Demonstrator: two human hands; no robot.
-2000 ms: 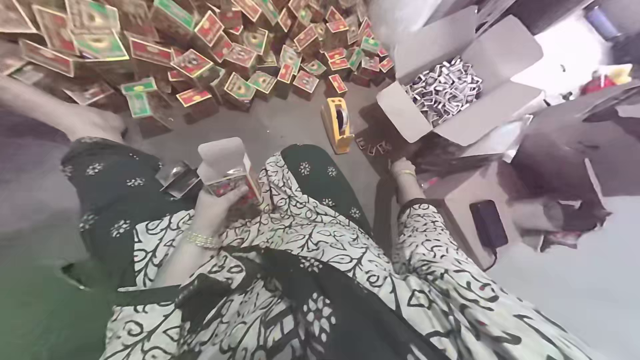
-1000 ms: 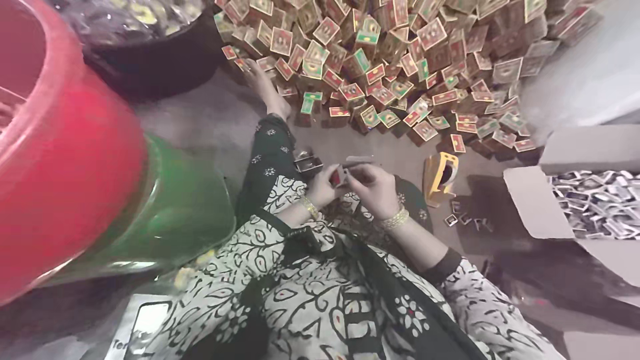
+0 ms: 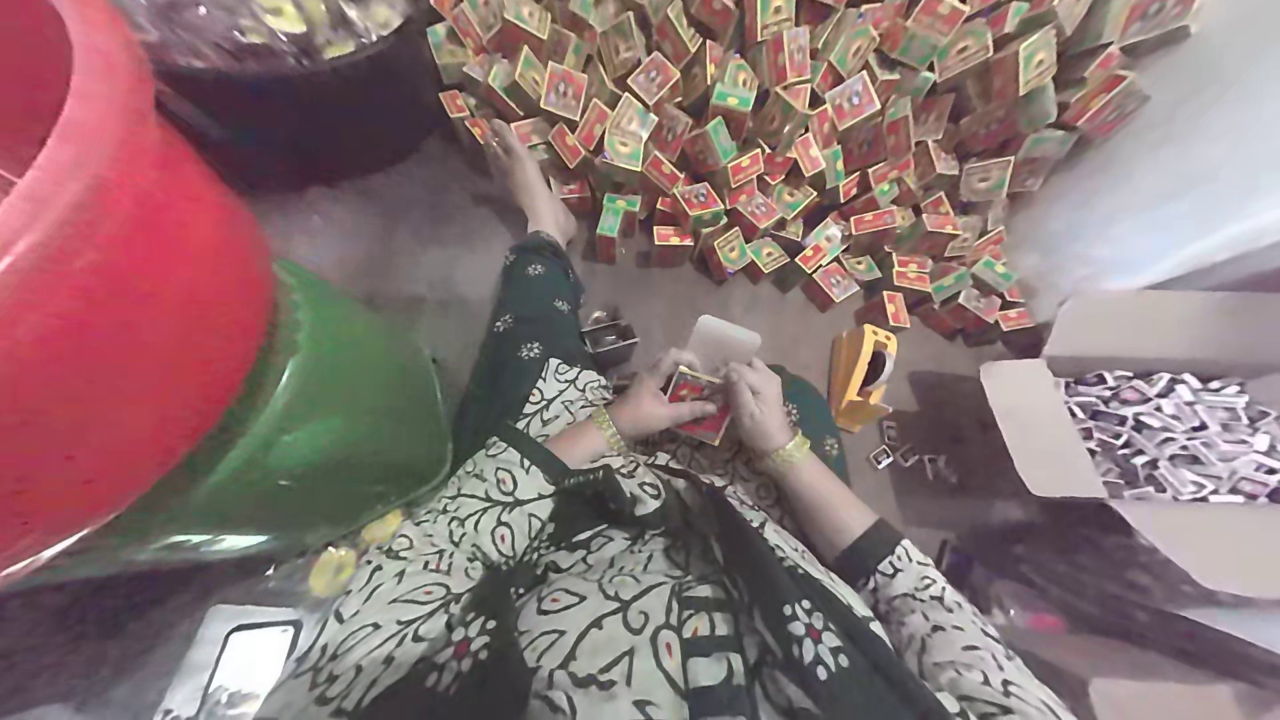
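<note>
My left hand (image 3: 648, 402) grips a small red printed carton (image 3: 704, 408) in front of my lap, its thumb across the printed face. The carton's pale top flap (image 3: 722, 345) stands up. At the carton's right edge, my right hand (image 3: 758, 408) has its fingers bent near the base of the flap; whether it pinches the carton is unclear. A small dark open tray (image 3: 610, 340) lies on the floor just beyond my left hand. To the right of my knee stands a yellow tape dispenser (image 3: 862, 378) with several small pale-edged pieces (image 3: 900, 455) beside it.
A large heap of red and green cartons (image 3: 740, 150) covers the floor ahead. An open cardboard box (image 3: 1035, 430) of small pale-edged pieces stands right. Red (image 3: 130, 300) and green plastic tubs (image 3: 330, 420) and a black tub (image 3: 310, 120) stand left. My bare foot (image 3: 530, 185) touches the heap.
The view has swung left since the oldest frame. My right hand, near the tape dispenser two seconds ago, is now at the carton. The carton's red face and raised flap show more plainly than one second ago.
</note>
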